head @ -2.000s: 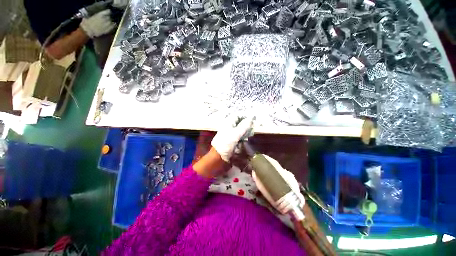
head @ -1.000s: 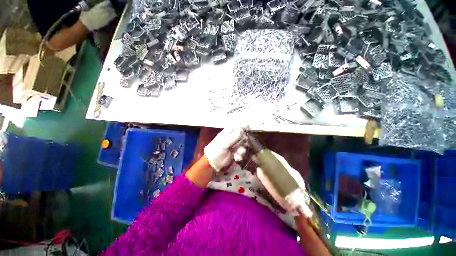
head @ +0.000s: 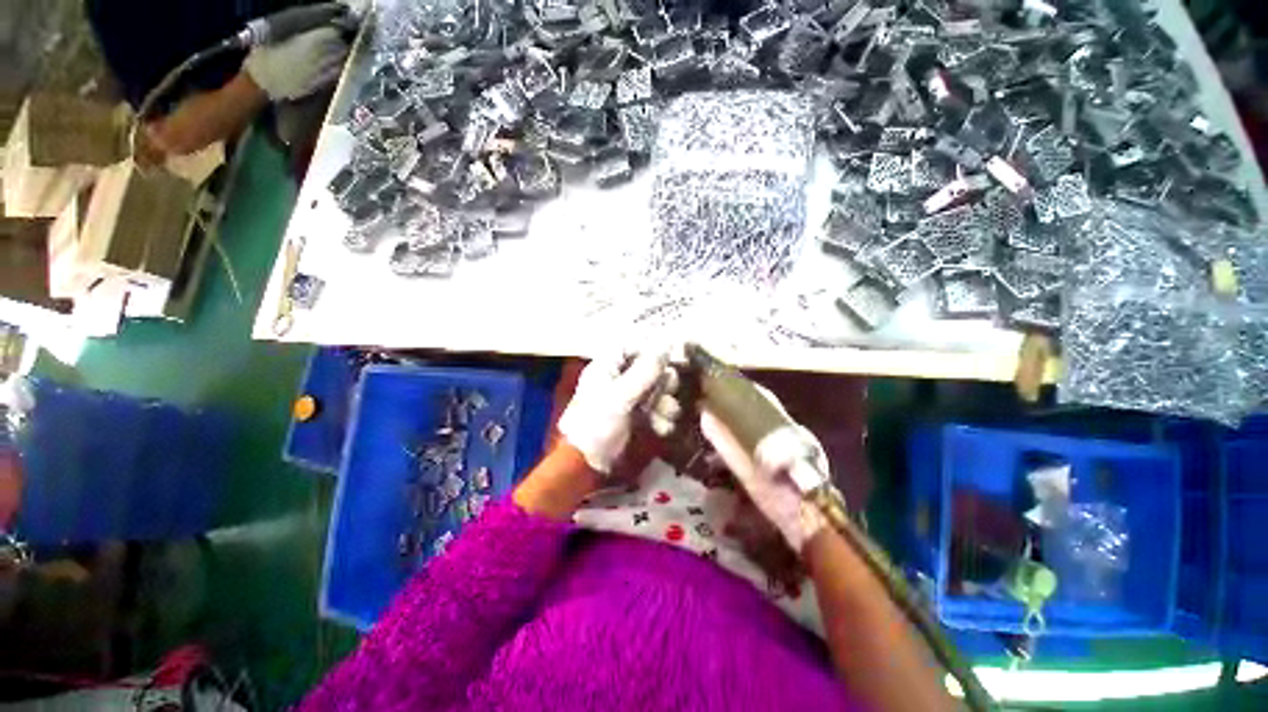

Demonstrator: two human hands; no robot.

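My right hand [head: 762,466], in a white glove, is closed around the olive-brown pneumatic screwdriver [head: 744,406]. The tool's nose points up and left, towards my left hand. My left hand [head: 608,406], in a white glove, is just below the table's front edge with its fingers curled at the tool's nose. A small dark part shows at its fingertips, but its shape is too blurred to tell. Dark metal brackets [head: 960,230] lie heaped on the white table [head: 459,309]. A clear bag of screws [head: 733,181] lies at the front centre, with loose screws near the edge.
A second bag of screws [head: 1147,313] lies on the table's right corner. A left blue bin [head: 364,515] holds scattered dark parts. A right blue bin [head: 960,591] holds a clear bag and a green item. Another person's gloved hand [head: 296,63] is at upper left beside cardboard boxes [head: 132,230].
My right hand and the screwdriver have tilted further left and up, and the hose now shows along my right forearm. My left hand has shifted slightly. The other person's hand has moved.
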